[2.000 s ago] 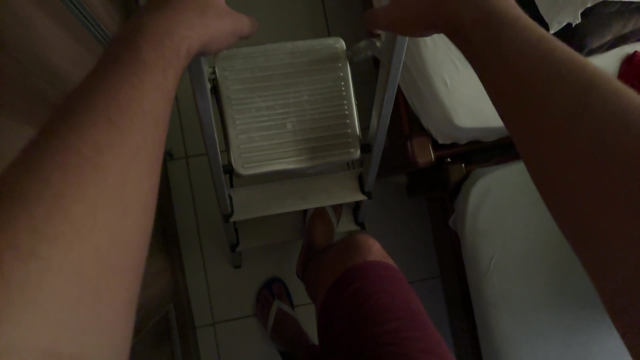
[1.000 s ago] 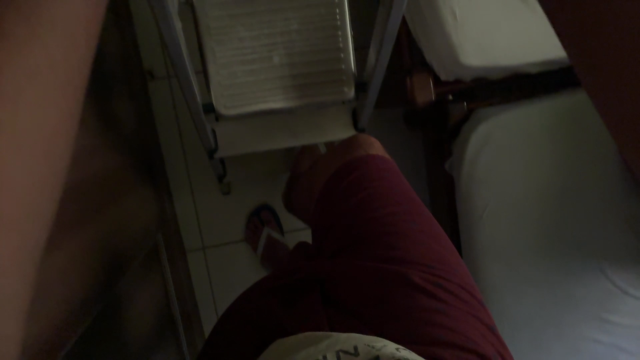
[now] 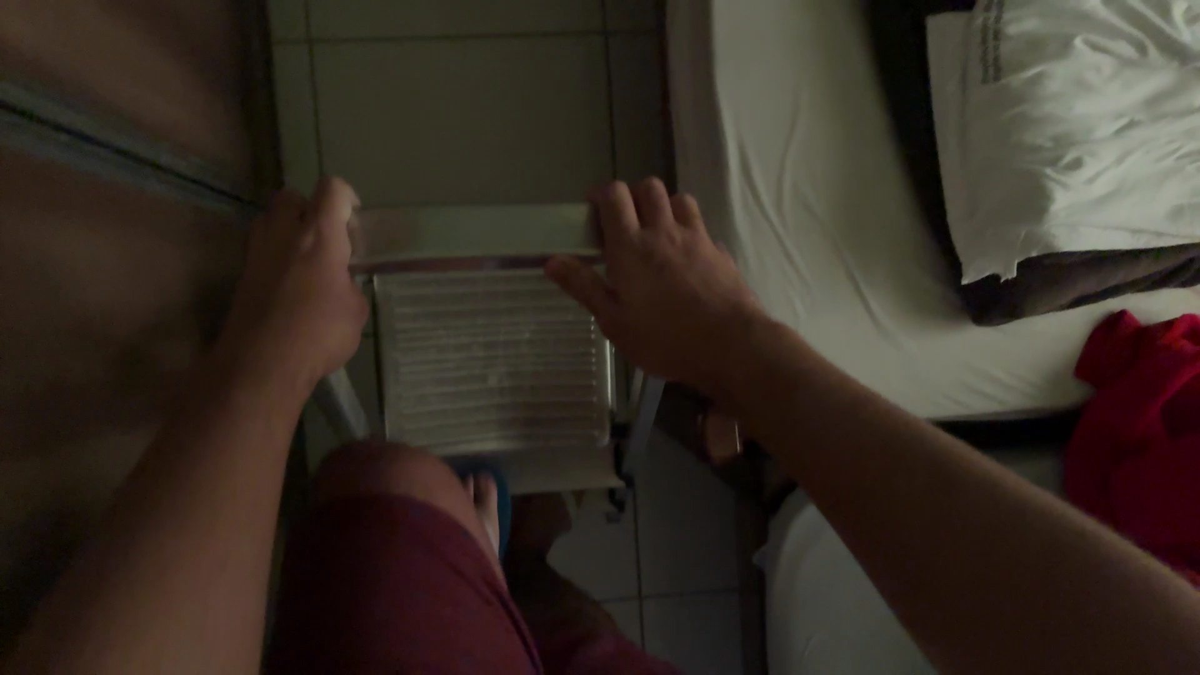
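A metal stepladder point(image 3: 492, 361) with a ribbed top platform stands below me, its flat top rail point(image 3: 473, 232) running across between my hands. My left hand point(image 3: 305, 272) is closed around the rail's left end. At the right end, my right hand point(image 3: 656, 272) grips the rail, fingers over the far side and thumb along the near edge. One foot in a blue flip-flop point(image 3: 503, 516) is partly visible beside the lower step point(image 3: 539, 469); my raised knee in dark red shorts point(image 3: 384, 562) hides part of the ladder.
Tiled floor point(image 3: 459, 112) lies beyond the ladder. Close on the right is a bed with a white sheet point(image 3: 806, 206), a pillow point(image 3: 1078, 141) and a red cloth point(image 3: 1144, 422); another white mattress point(image 3: 834, 591) sits nearer. A brown panelled surface point(image 3: 112, 281) borders the left.
Both hands, out of view one second ago, now show on the top rail. A knee is now raised at the ladder's left, with a foot near the steps. The view has shifted forward.
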